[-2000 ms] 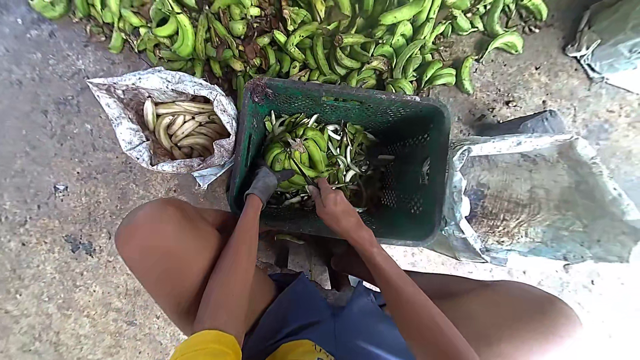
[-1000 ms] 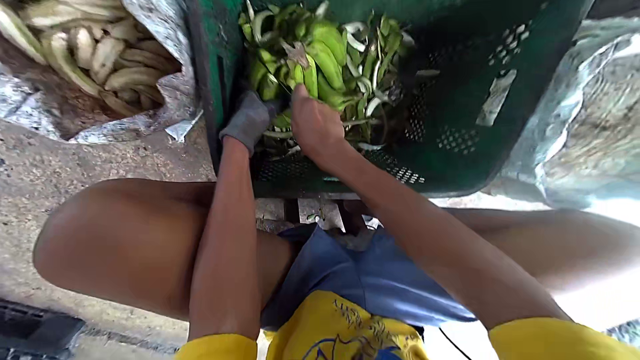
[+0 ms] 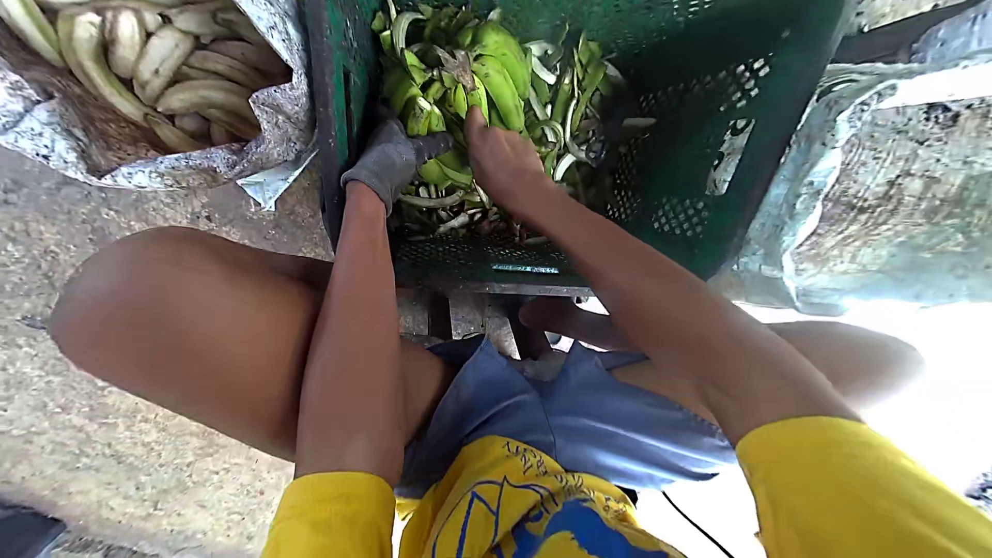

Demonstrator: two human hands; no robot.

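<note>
A bunch of green bananas or plantains (image 3: 500, 74) lies in the left part of a green plastic crate (image 3: 697, 240), over loose green peels (image 3: 570, 116). My left hand (image 3: 387, 155), in a grey glove, grips the bunch at its lower left side, its fingers partly hidden in shadow and behind the fruit. My bare right hand (image 3: 504, 159) is closed at the lower middle of the bunch, thumb side up against the fruit. Whether it holds a small tool cannot be seen.
Left of the crate stands an open woven sack (image 3: 271, 136) of peeled bananas or plantains (image 3: 163, 62). A dirty, pale plastic sack (image 3: 891, 194) lies to the right. My bent legs flank the crate's near side on the concrete floor (image 3: 155, 442).
The view has come much closer to the crate, and the heap of green fruit beyond it has left the frame. Both hands stay at the bunch.
</note>
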